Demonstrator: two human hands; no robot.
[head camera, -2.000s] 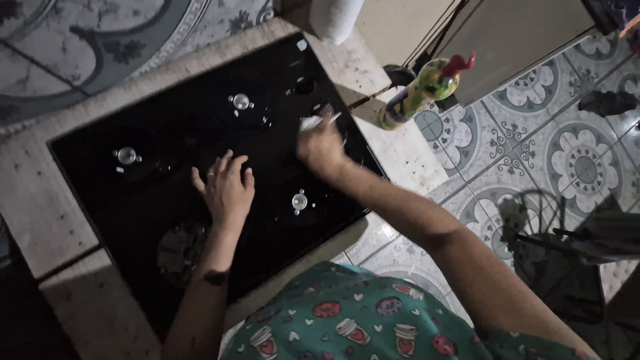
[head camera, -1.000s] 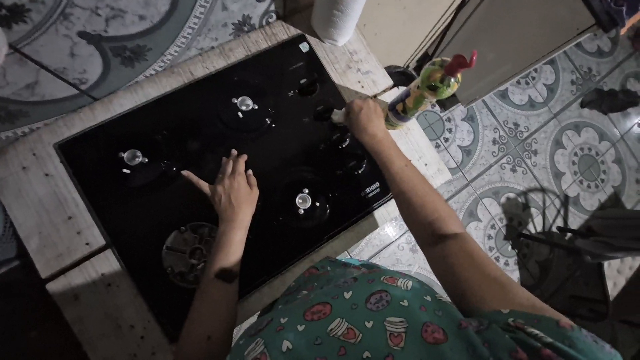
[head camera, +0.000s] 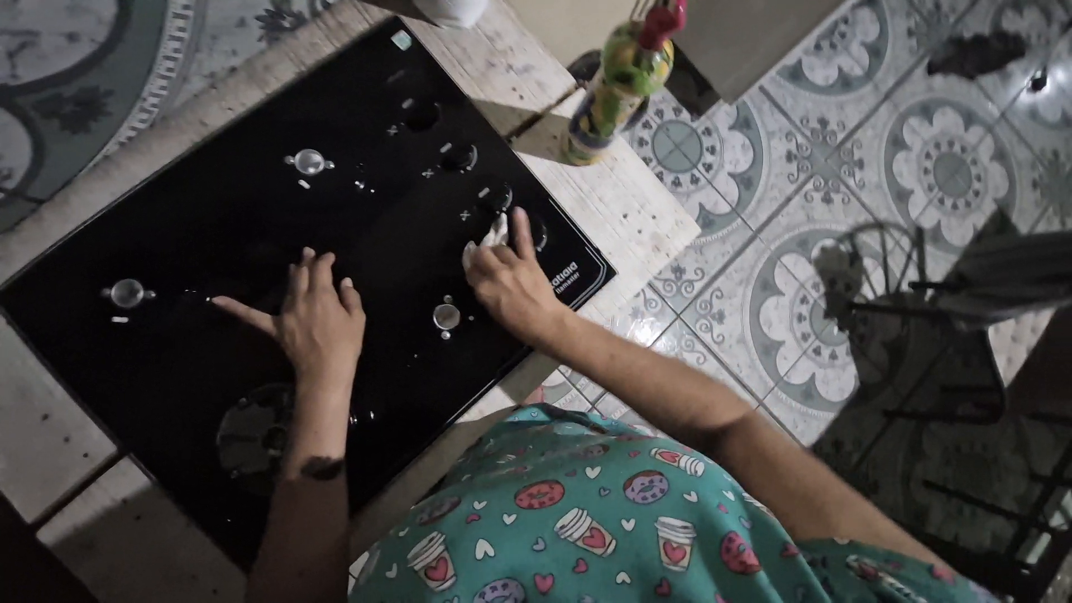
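A black glass cooktop (head camera: 377, 226) lies below me, with bare burner bases such as the one at the upper middle (head camera: 309, 162). My left hand (head camera: 321, 314) rests on the glass, fingers apart, holding nothing. My right hand (head camera: 512, 280) has a crumpled white cloth or paper (head camera: 489, 239) gripped under its fingers, beside the row of round control knobs (head camera: 460, 157). Part of the cloth is hidden by the fingers. My left forearm partly covers the large burner base (head camera: 255, 431) at the lower left.
A colourful bottle with a red top (head camera: 615, 92) stands on the pale worktop (head camera: 662, 209) right of the cooktop. A white object (head camera: 452, 10) sits at the top edge. Patterned floor tiles (head camera: 829, 318) and a dark metal-framed chair or rack (head camera: 963, 360) are at the right.
My right hand has moved along the knob side of the cooktop with the white cloth or paper, now nearer the front edge than one second ago. My left hand stays on the glass.
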